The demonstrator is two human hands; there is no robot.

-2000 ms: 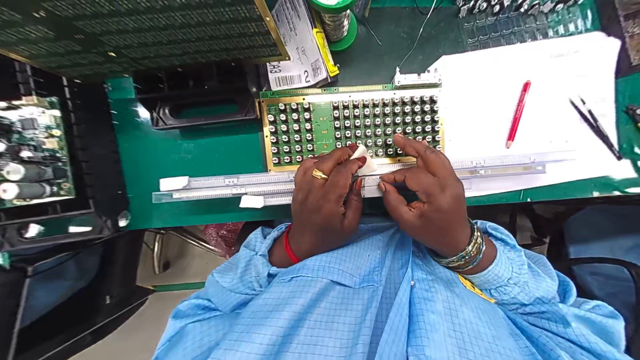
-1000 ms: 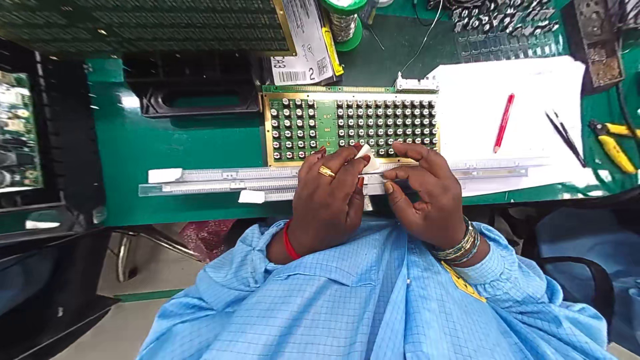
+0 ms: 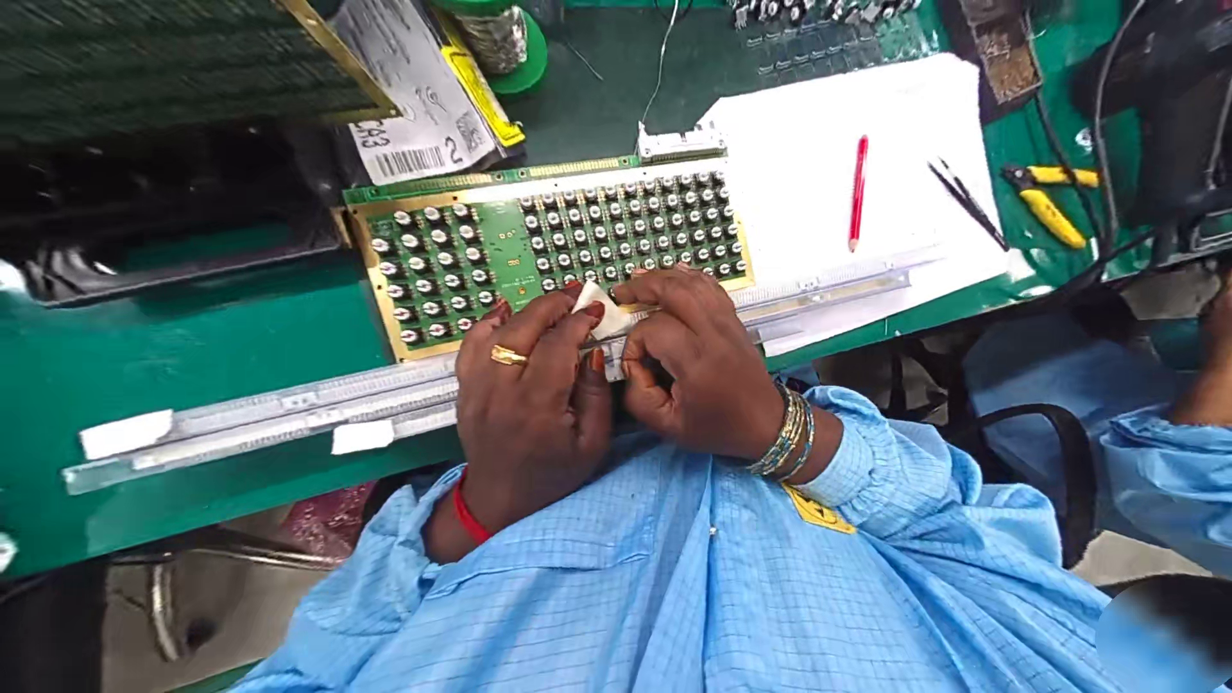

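Observation:
A green circuit board with rows of round black-and-silver components lies in front of me. Along its near edge run clear plastic component tubes, with white paper pieces on their left parts. My left hand, wearing a ring, rests over the tubes, its fingers against a small white piece, perhaps paper or tape. Close on the right, my right hand has thumb and forefinger pinched at the tube's edge beside that piece; what lies between them is too small to tell.
White paper sheets at right carry a red pencil and tweezers. Yellow-handled cutters lie beyond. A solder wire spool, a labelled packet and a white connector are behind the board. Another person's sleeve shows at right.
The view has turned somewhat. Both hands stay at the tubes by the board's near edge, with the small white piece still between them.

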